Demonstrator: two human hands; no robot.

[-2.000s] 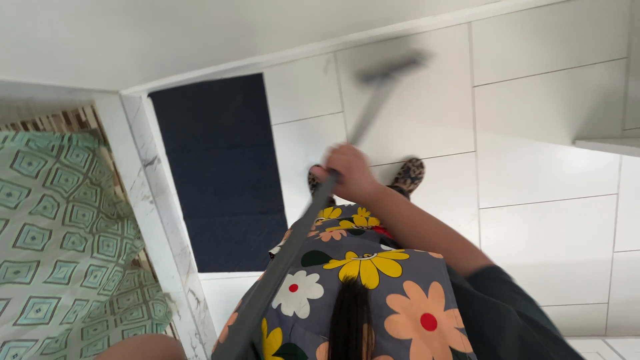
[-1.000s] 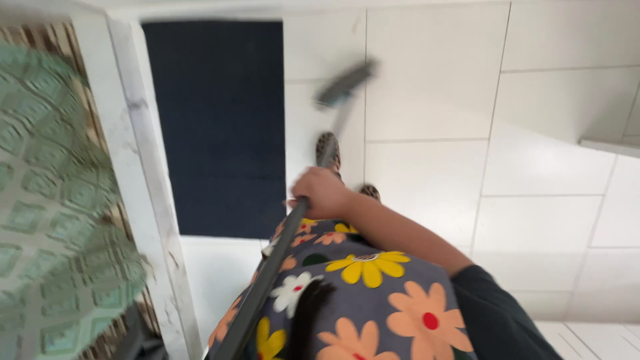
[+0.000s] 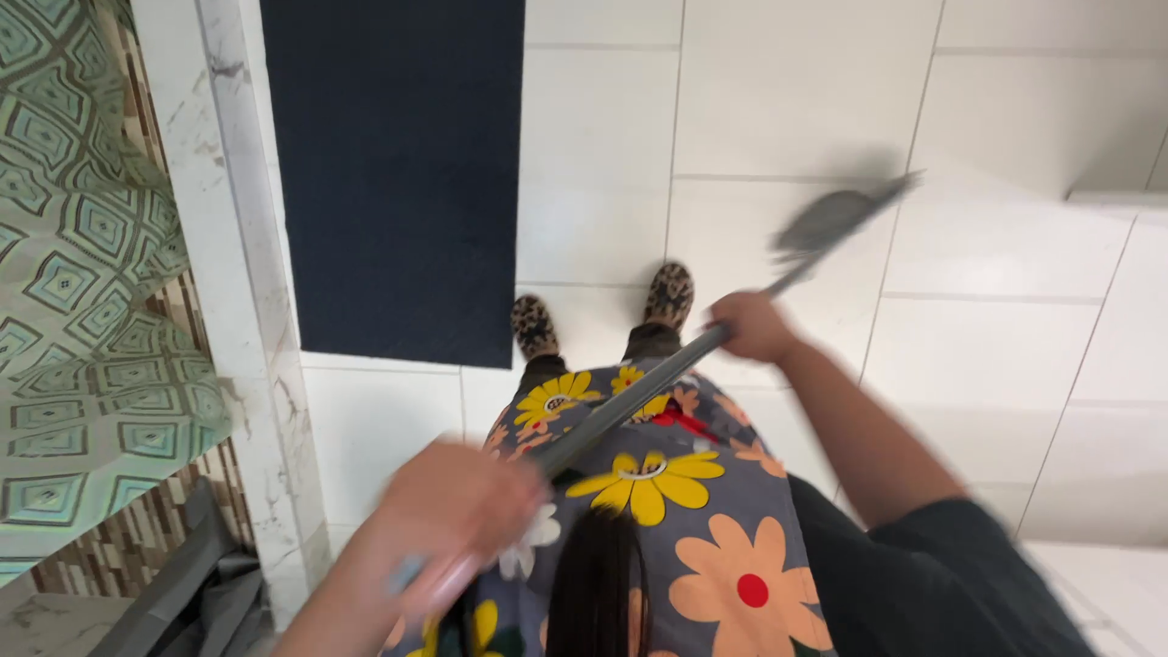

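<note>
A long grey broom handle (image 3: 639, 392) runs diagonally across my body over a floral apron (image 3: 753, 547). My left hand (image 3: 465, 506), blurred, grips its upper end at the lower left. Further down the shaft, my right hand (image 3: 753, 327) is closed around it. At the far end, the grey broom head (image 3: 830, 219) is off to the right of my feet, tilted and blurred by motion; whether it touches the floor I cannot tell.
White floor tiles (image 3: 776, 109) surround my patterned shoes (image 3: 671, 292). A dark blue mat (image 3: 401, 182) lies to the left, beside a marble-look curb (image 3: 228, 210). Beyond it hangs a green patterned curtain (image 3: 68, 283). A white ledge (image 3: 1113, 197) juts in at right.
The broom head has swung to the right, from near the mat to right of my feet. My left hand has come into view on the upper shaft. My right hand has moved right.
</note>
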